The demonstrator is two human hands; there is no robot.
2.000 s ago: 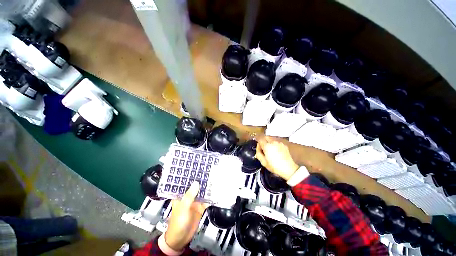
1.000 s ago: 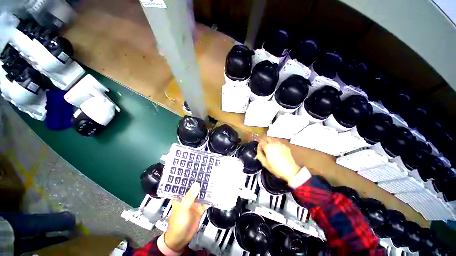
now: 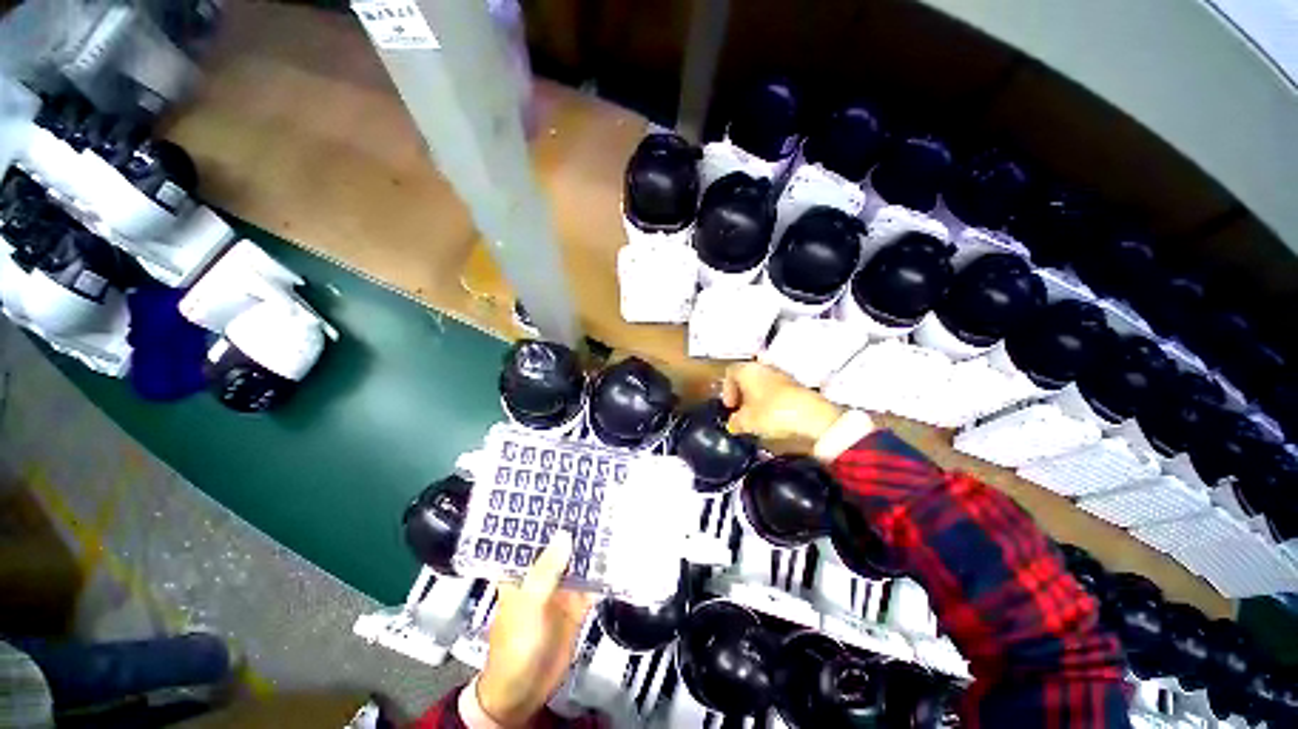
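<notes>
My left hand [image 3: 534,641] holds a pale parts tray [image 3: 648,524] by its near edge, thumb on top. The tray has rows of small dark parts [image 3: 534,499] on its left part; its right part looks bare. My right hand [image 3: 776,405] is at the upper side of a black camera head [image 3: 715,444], fingertips pinched together. Whether a small part is between the fingertips cannot be seen. The tray lies over white camera bodies and partly hides them.
Black camera heads on white bodies [image 3: 733,321] stand in rows on the brown board [image 3: 328,171] at right. More heads [image 3: 787,499] are near my right forearm. A grey post [image 3: 491,185] rises beyond the tray. White cameras [image 3: 271,335] and a dark blue cloth [image 3: 165,346] lie left on the green bench [image 3: 384,427].
My right hand has moved slightly up, away from me, and its forearm now lies farther over the heads. The tray has shifted slightly within the view, still in my left hand.
</notes>
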